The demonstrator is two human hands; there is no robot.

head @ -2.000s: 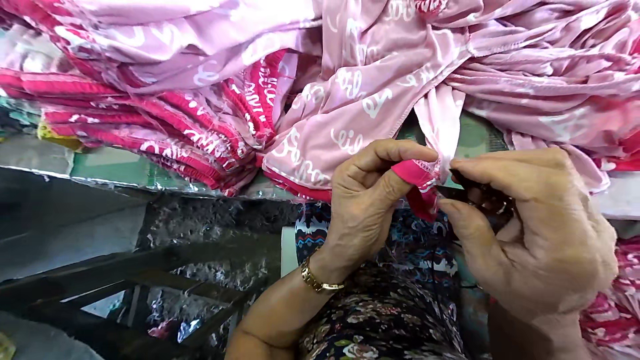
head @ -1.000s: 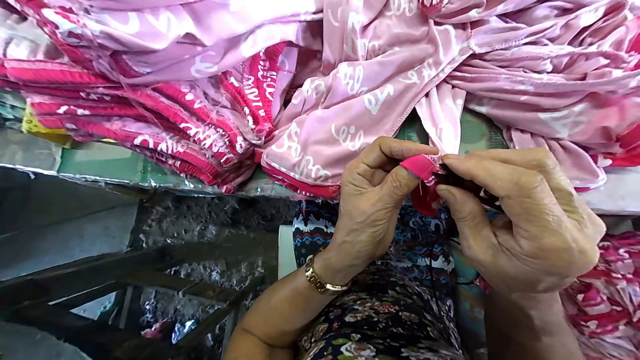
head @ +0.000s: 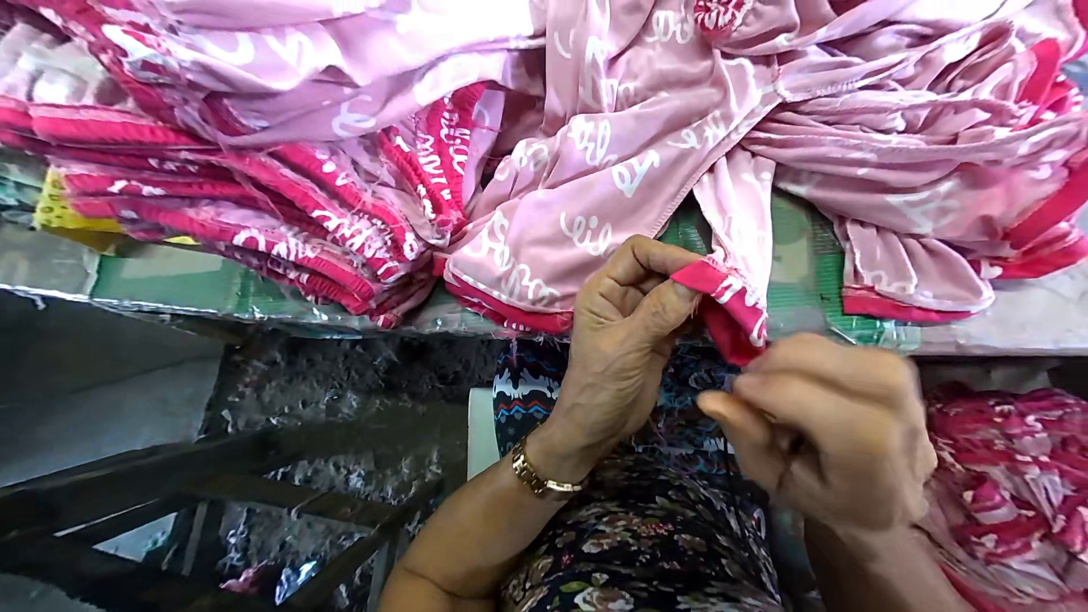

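My left hand [head: 633,340], with a gold-coloured bracelet or watch on its wrist, pinches a dark pink fabric band [head: 738,319] at the end of a narrow pale pink strip. Just right of and below that band is my right hand [head: 829,425], blurred and with its fingers curled. A dark shape shows among these fingers, too unclear to name. The strip belongs to a pale pink garment [head: 595,187] with white lettering and a dark pink edge, lying across the table.
Bunched pink fabric pieces [head: 314,212] are piled at the left of the table [head: 170,280], and more pink garments [head: 909,161] lie at the right. Below the table's right edge is a heap of pink and white fabric [head: 1011,476]. Dark frame bars [head: 212,493] stand at the lower left.
My right hand has moved down away from the band's upper end, where its fingertips were against the fabric. My left hand still pinches the band, which now shows more of its length.
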